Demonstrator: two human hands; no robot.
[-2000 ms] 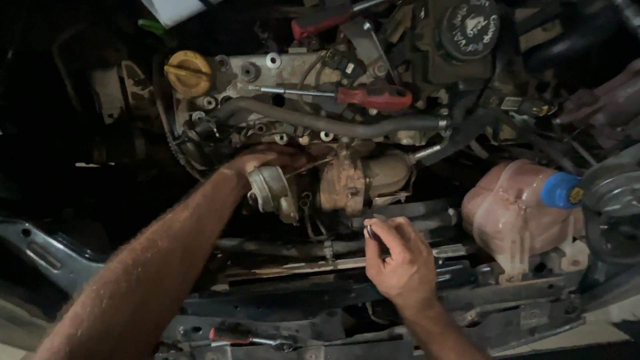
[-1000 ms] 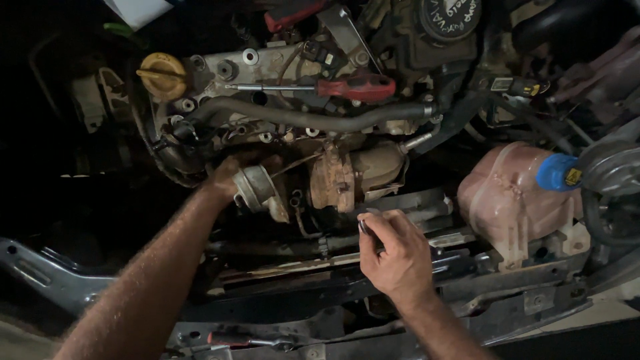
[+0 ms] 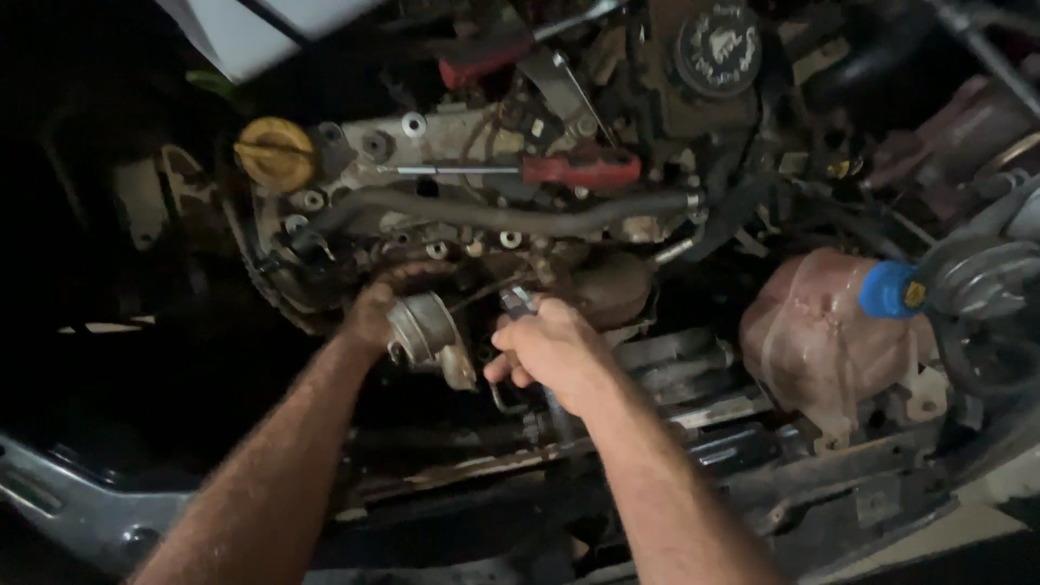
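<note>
My left hand (image 3: 394,296) reaches behind the round metal wastegate actuator (image 3: 421,327) of a turbocharger; its fingers are partly hidden among the engine parts, so what they touch cannot be told. My right hand (image 3: 548,341) grips a small metal tool (image 3: 517,301), perhaps a socket or bit, between thumb and fingers. It is in front of the rusty turbocharger housing (image 3: 613,288). A thin actuator rod runs between the two hands. Above them a black rubber hose (image 3: 520,215) crosses the engine.
A red-handled screwdriver (image 3: 581,169) lies on the engine beside a yellow oil filler cap (image 3: 276,154). Another red-handled tool (image 3: 487,65) rests higher up. At right stands a pinkish coolant tank (image 3: 812,325) with a blue cap (image 3: 891,289). The front crossmember (image 3: 812,479) runs below.
My right hand has moved up and left with the small tool, from below the turbocharger to in front of it. My left hand stays behind the actuator.
</note>
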